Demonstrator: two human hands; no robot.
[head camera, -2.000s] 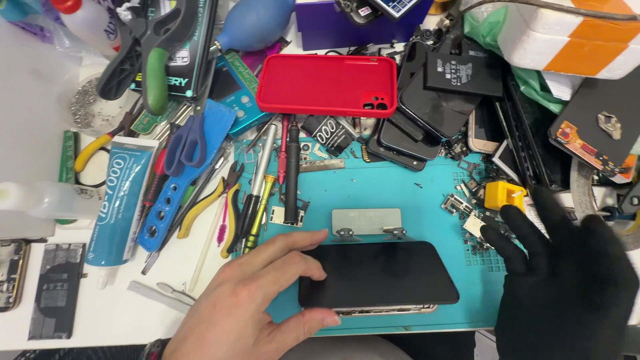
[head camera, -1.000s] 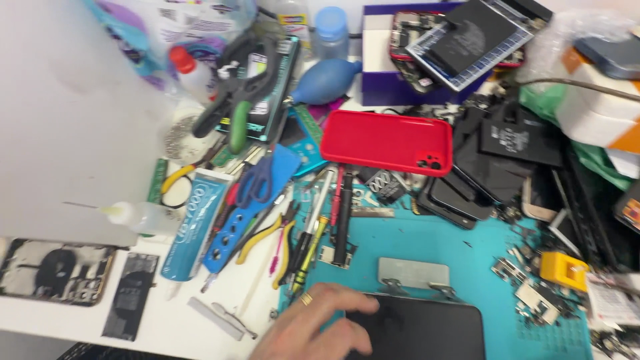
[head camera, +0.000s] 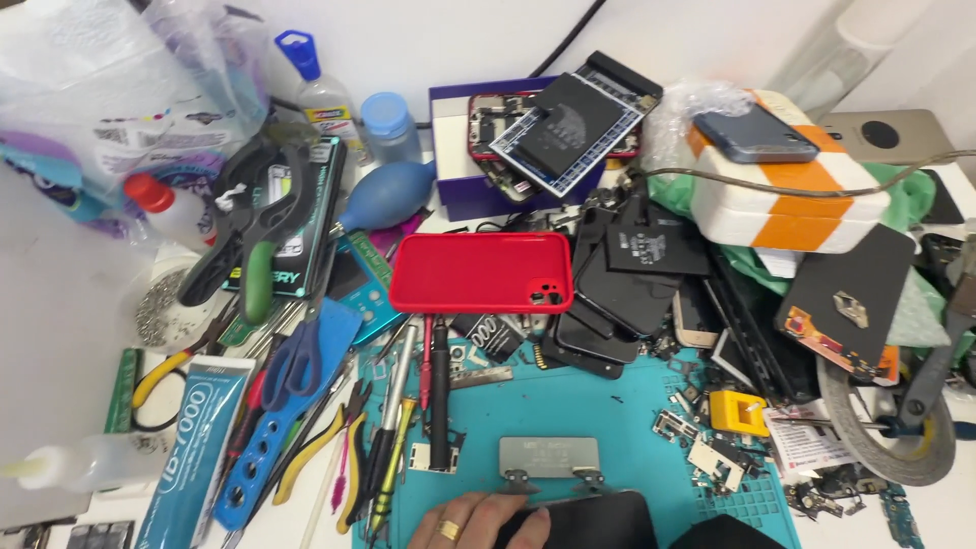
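Observation:
A black-faced phone (head camera: 598, 520) lies at the bottom edge of the view on the teal work mat (head camera: 534, 404). My left hand (head camera: 480, 522), bare with a ring, rests its curled fingers on the phone's left end; whether it grips the phone cannot be told. Just behind the phone sits a grey metal clamp plate (head camera: 549, 456) with two small clips. Of my right hand, only a black-gloved part (head camera: 728, 534) shows at the bottom edge, right of the phone; its fingers are hidden. A red phone case (head camera: 480, 273) lies farther back.
At left are a glue tube (head camera: 194, 450), yellow-handled pliers (head camera: 354, 473), screwdrivers (head camera: 440, 396) and a blue air blower (head camera: 390, 194). Dark phone parts (head camera: 625, 286) pile up behind the mat. A yellow block (head camera: 738, 413), a tape roll (head camera: 934, 457) and a white-and-orange box (head camera: 789, 198) stand at right.
The view has swung up and about, so the phone sits lower in it. My left fingers have curled over the phone's left end. My right hand, earlier by the yellow block, has come down toward the phone.

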